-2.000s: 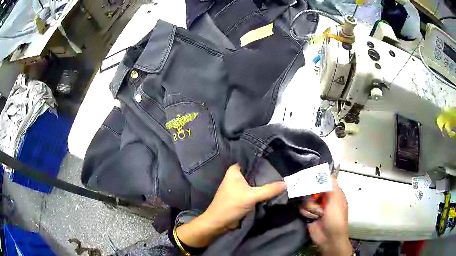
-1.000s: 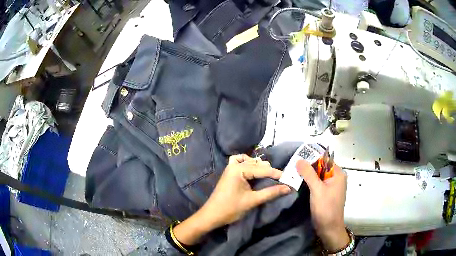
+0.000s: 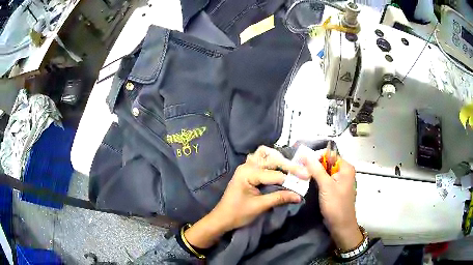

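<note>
A white care label (image 3: 296, 185) is held between the fingertips of both hands at its two ends. My left hand (image 3: 254, 186) is bare, wears a yellow bangle, and also grips bunched grey cloth under the label. My right hand (image 3: 334, 199) pinches the label's upper part and holds thread snips (image 3: 331, 162) with orange handles, metal tips pointing up. The dark grey denim jacket (image 3: 199, 88) lies face up, with collar, metal buttons and yellow emblem above "BOY". Where the label joins the cloth is hidden by the fingers.
A white sewing machine (image 3: 342, 67) stands at the upper right. A dark phone (image 3: 428, 138) lies on its table (image 3: 415, 212). A second dark garment with a pale yellow strip (image 3: 257, 29) lies at the back. Blue crates (image 3: 46, 164) with cloth stand at the left, beside a rail.
The label was first spread open to the right, then its printed square code showed; now the fingers cover more of it. The snips have turned up beside the right fingers.
</note>
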